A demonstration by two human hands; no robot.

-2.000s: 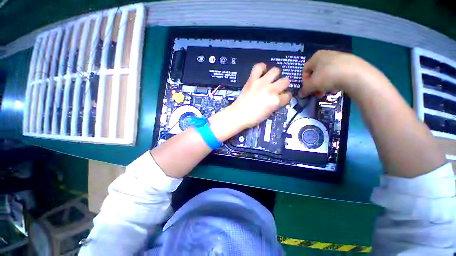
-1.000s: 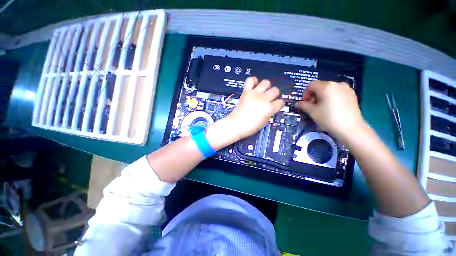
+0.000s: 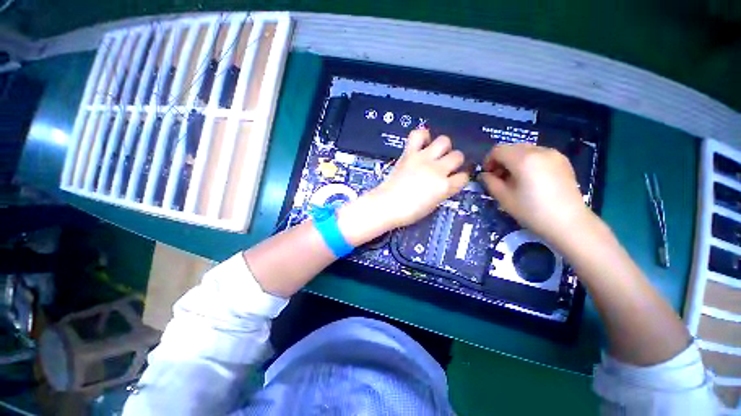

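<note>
An open laptop base with a black battery pack point(image 3: 374, 134) along its far side lies in front of me. My left hand point(image 3: 418, 179), with a blue wrist strap point(image 3: 329, 230), rests over the mainboard, fingers bent and fingertips at the battery's near edge. My right hand point(image 3: 532, 187) comes from the right, thumb and index finger pinched close together at the same edge. A small dark part shows between the hands; whether either hand grips it is unclear. The right fan point(image 3: 532, 258) is uncovered; the left fan point(image 3: 333, 195) is partly behind my left wrist.
A white slotted tray point(image 3: 207, 110) with black parts and thin wires stands left. Another slotted tray point(image 3: 699, 244) is cut off at the right edge. Metal tweezers point(image 3: 658, 219) lie right of the laptop. A pale ribbed rail point(image 3: 455, 57) runs behind. A brown frame point(image 3: 97, 349) stands at lower left.
The view has shifted, so the laptop and trays sit further right and lower. My right hand has moved closer to my left fingertips. The tweezers, unseen in the oldest frame, now show.
</note>
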